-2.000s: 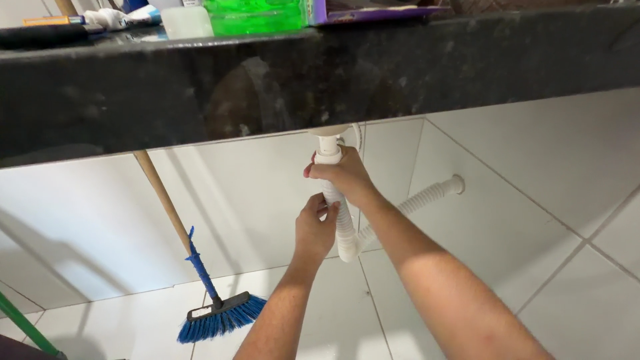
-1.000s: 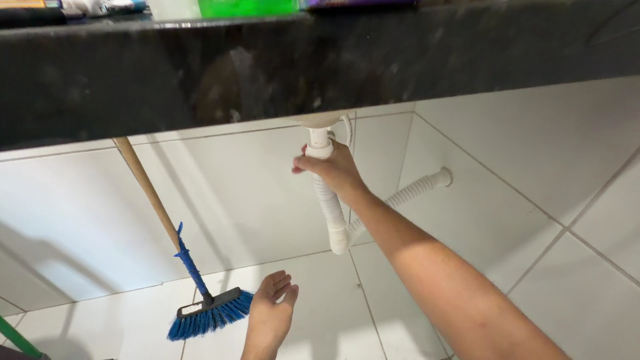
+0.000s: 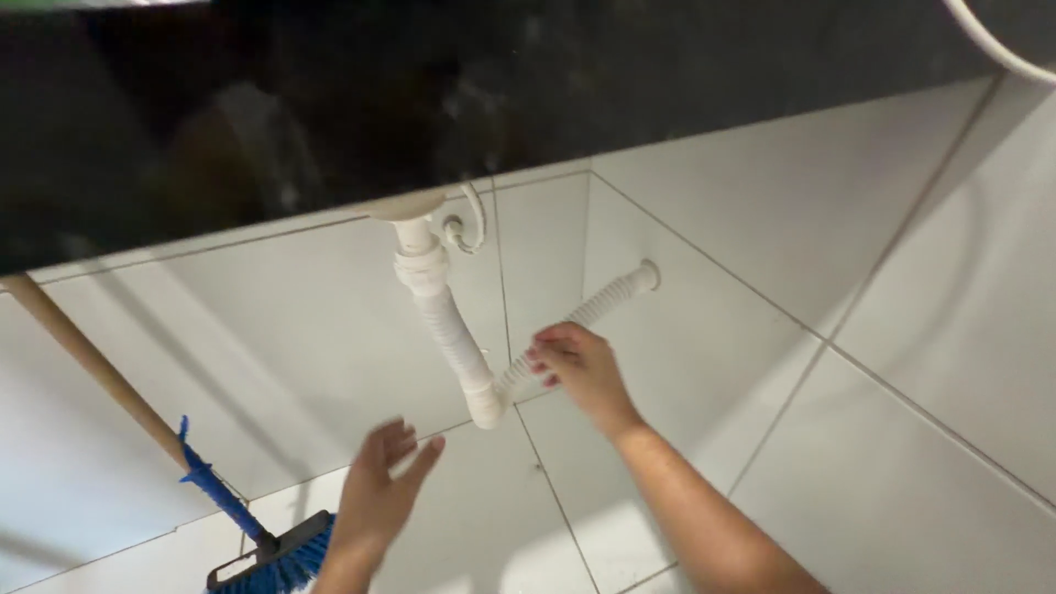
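Note:
A white corrugated plastic drain pipe (image 3: pixel 454 334) hangs from the basin's underside, bends at its low end and runs up to a round wall outlet (image 3: pixel 649 275). White tape seems to wrap its upper stretch below a white coupling nut (image 3: pixel 421 268). My left hand (image 3: pixel 386 478) is below and left of the bend, fingers apart, holding nothing. In front of the rising length of pipe is my right hand (image 3: pixel 573 363), fingers loosely curled and nothing seen in them; whether it touches the pipe cannot be told.
A dark stone counter (image 3: pixel 495 91) crosses the top of the view. Behind the pipe curves a thin white hose (image 3: pixel 476 219). At the lower left a blue-bristled broom (image 3: pixel 280 557) leans on the tiled wall. A white cord (image 3: pixel 994 45) shows at the upper right.
My right hand has let go of the top of the pipe and moved down and right. My left hand, at the pipe two seconds ago, is away from it. The view has shifted closer.

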